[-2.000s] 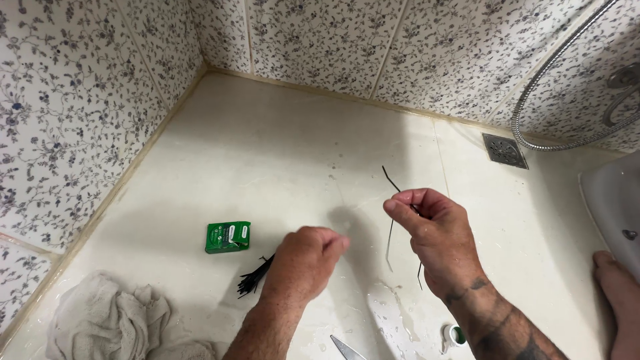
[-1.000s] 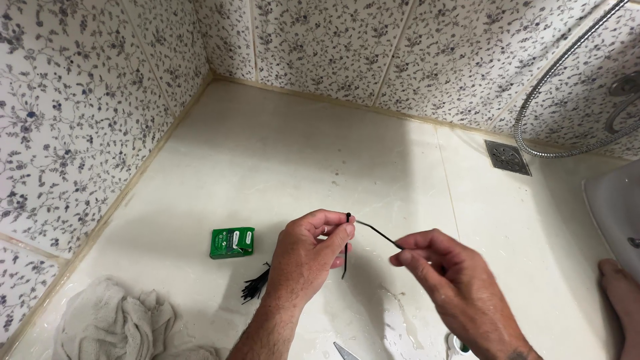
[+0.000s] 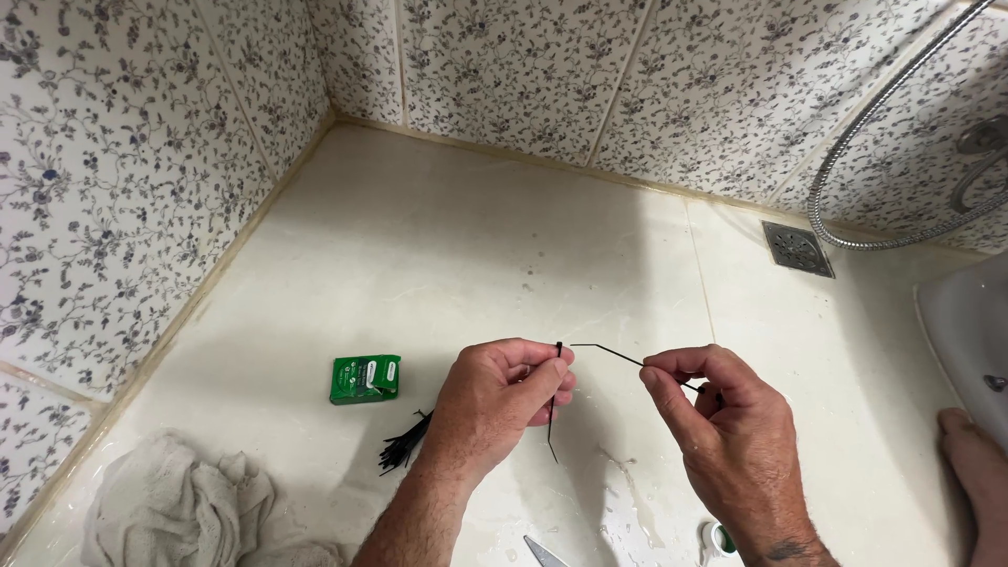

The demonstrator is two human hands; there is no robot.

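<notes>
My left hand (image 3: 504,394) pinches a black cable tie (image 3: 553,425) near its head, its tail hanging down. To the right, my right hand (image 3: 732,425) holds a second black cable tie (image 3: 618,354) between thumb and fingers; its bent tip points at the head of the first, with a small gap between them. Part of this second tie is hidden by my fingers. Behind my left wrist lies a bundle of black cable ties (image 3: 403,445), partly covered by the wrist. A small green box (image 3: 364,379) bearing writing rests on the floor left of my left hand.
A crumpled grey-white towel (image 3: 177,504) lies at lower left. Near the bottom edge are a pointed metal blade (image 3: 543,553) and a small white round item (image 3: 713,539). A metal floor drain (image 3: 797,249), shower hose (image 3: 827,173), pale basin (image 3: 965,331) and bare foot (image 3: 972,465) are at right.
Two seconds ago my left hand was apart from the tie in my right; now each hand holds one. Since one second ago, the right tie's tip has come away from my left fingertips.
</notes>
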